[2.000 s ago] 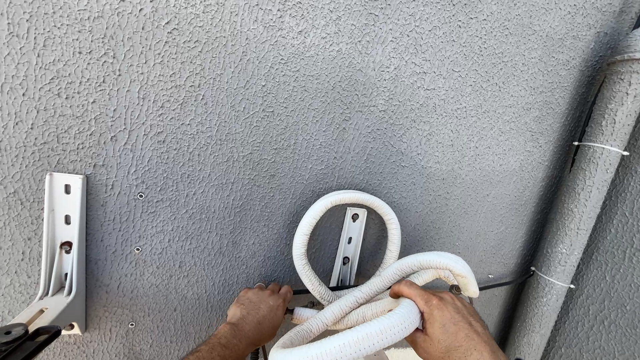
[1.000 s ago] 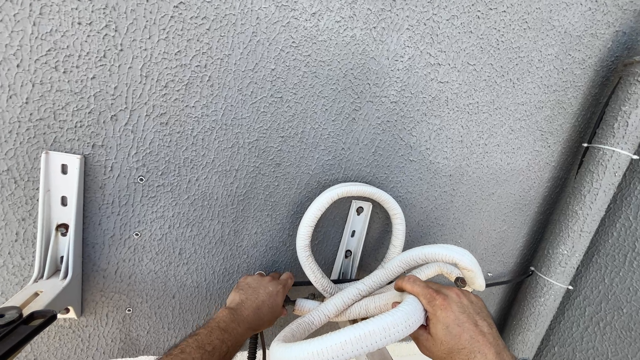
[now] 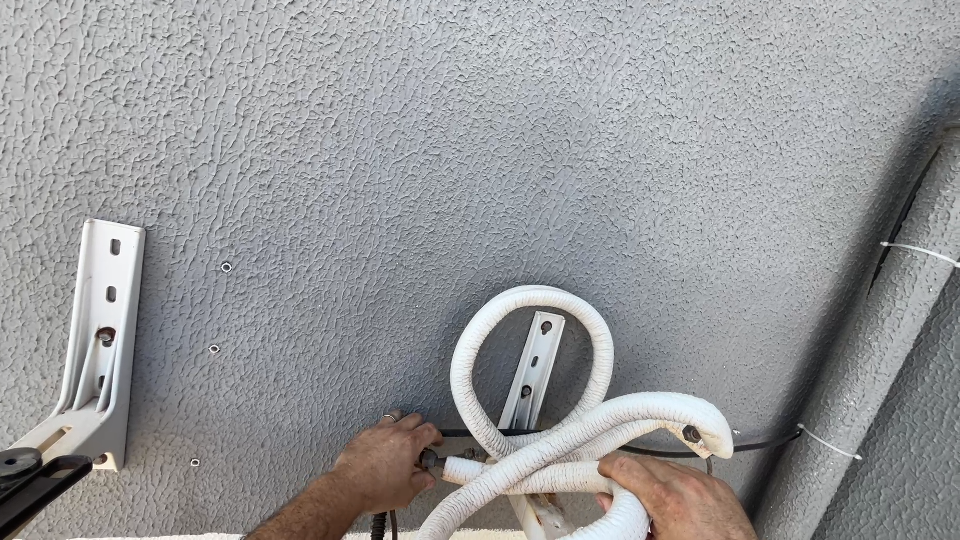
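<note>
White insulated refrigerant tubing (image 3: 532, 297) is looped in front of a textured grey wall, low at the centre. My right hand (image 3: 671, 491) is closed around a lower bend of it. At the near tube end, my left hand (image 3: 390, 457) is against a dark metal fitting (image 3: 431, 459); whether its fingers grip the fitting or the black cable behind cannot be told. Another tube end with a brass-coloured nut (image 3: 691, 433) sticks out at the right. Behind the loop, a white metal wall bracket (image 3: 534, 367) is fixed to the wall.
A second white wall bracket (image 3: 112, 300) stands at the left, beside a black part (image 3: 45, 487). Several small anchors (image 3: 226, 267) sit in the wall. A thin black cable (image 3: 750, 447) runs to a grey pipe (image 3: 862, 382) with white ties at the right.
The short tube end near my left hand shows more fully and its metal fitting has come into sight. My right hand stays on the tubing.
</note>
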